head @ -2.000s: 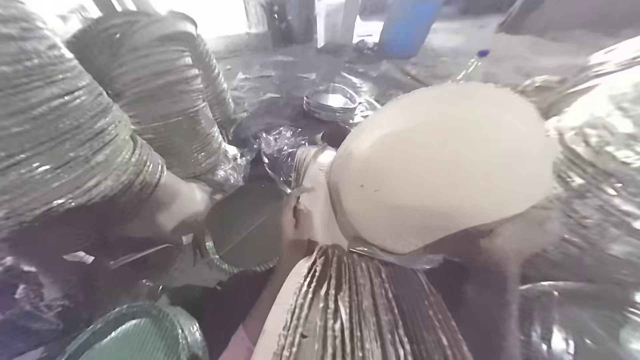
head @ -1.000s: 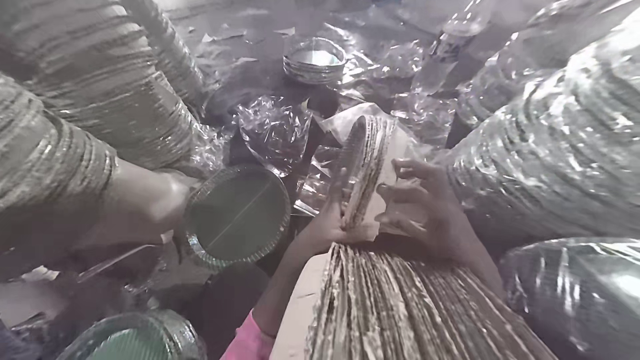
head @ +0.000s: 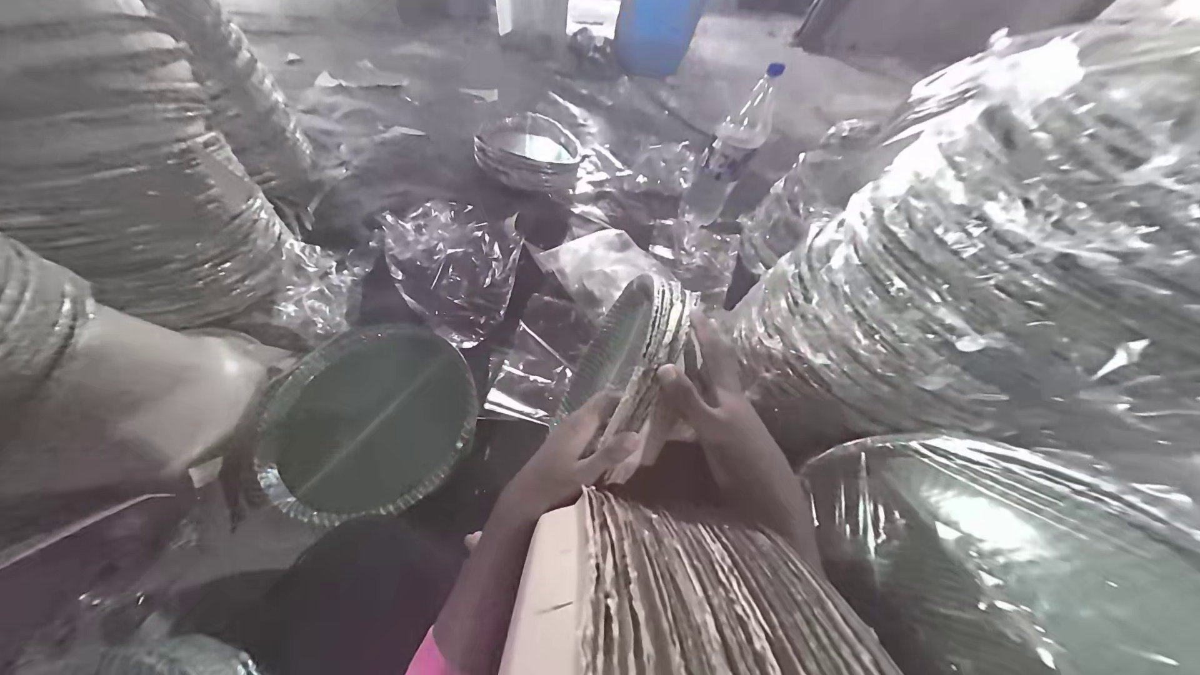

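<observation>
A small stack of disposable plates (head: 623, 352) stands on edge between my hands, its green ribbed face turned left. My left hand (head: 581, 455) grips its lower left side with the thumb over the rim. On the right side, my right hand (head: 708, 384) holds the backs and edges of the plates. Just below, a long row of plates on edge (head: 703, 591), pale brown with rough rims, lies across my lap. Left of my hands is a round green plate with a crimped rim (head: 366, 427).
Tall plate stacks (head: 122, 178) rise at the left, and plastic-wrapped stacks (head: 984, 253) at the right. Ahead lie crumpled clear plastic (head: 455, 267), a small stack of silvery bowls or plates (head: 528, 155) and a plastic bottle with a blue cap (head: 736, 141). A wrapped stack (head: 1012, 553) sits lower right.
Two seconds ago a large pale plate face was turned toward me above the row. One second ago the small stack stood upright between my hands; now it leans, its green face showing more.
</observation>
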